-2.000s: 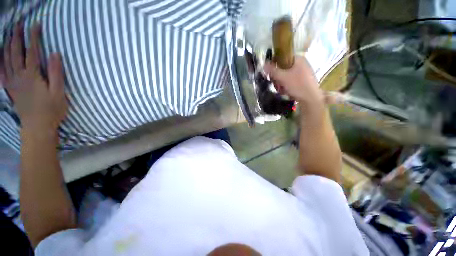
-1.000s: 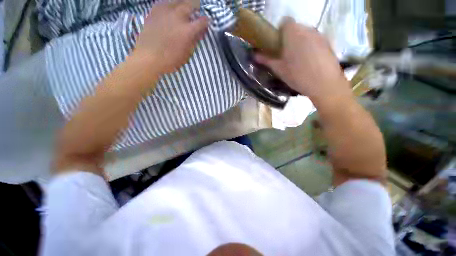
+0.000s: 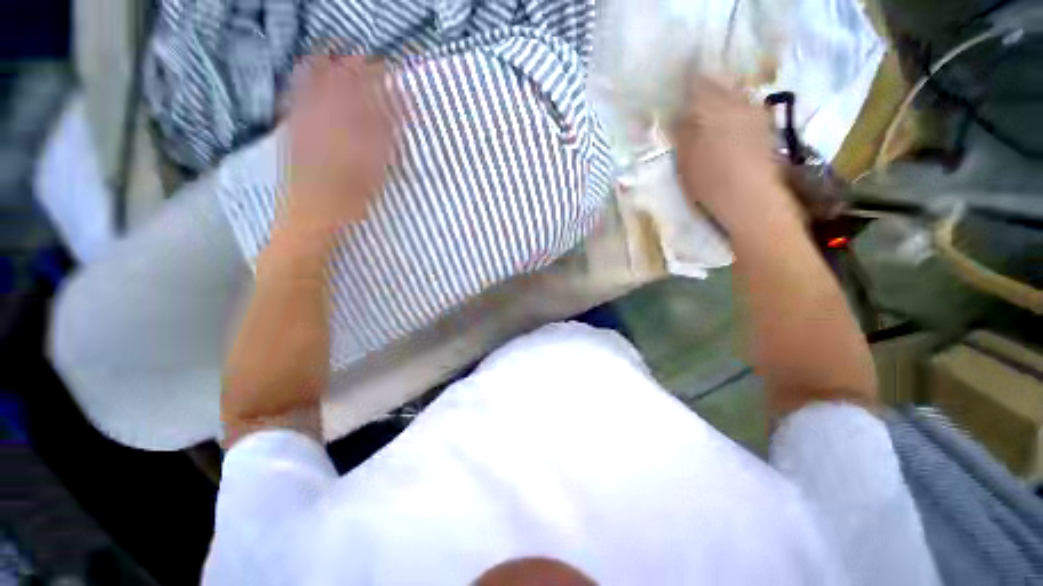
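The blue-and-white striped shirt (image 3: 480,172) lies across the padded board (image 3: 149,332), its far part bunched. My left hand (image 3: 343,137) is blurred over the left part of the shirt; whether its fingers grip cloth cannot be told. My right hand (image 3: 726,143) is blurred over the white, brown-stained rest cloth (image 3: 658,212), right of the shirt. A dark part of the iron (image 3: 818,195) with a red light shows just right of that hand and forearm. The iron's handle is not visible, and any hold on it cannot be told.
Crumpled striped shirts (image 3: 246,57) lie along the board's far edge. A tan hose (image 3: 972,269) and dark cords run off to the right. A cardboard box (image 3: 989,395) stands low at the right, beside grey fabric (image 3: 961,492). The board's rounded end is at the left.
The iron has moved right, off the shirt and onto the rest area. The shirt has shifted, baring the board's left end. My left hand went from far left to the shirt's middle, then slightly back left.
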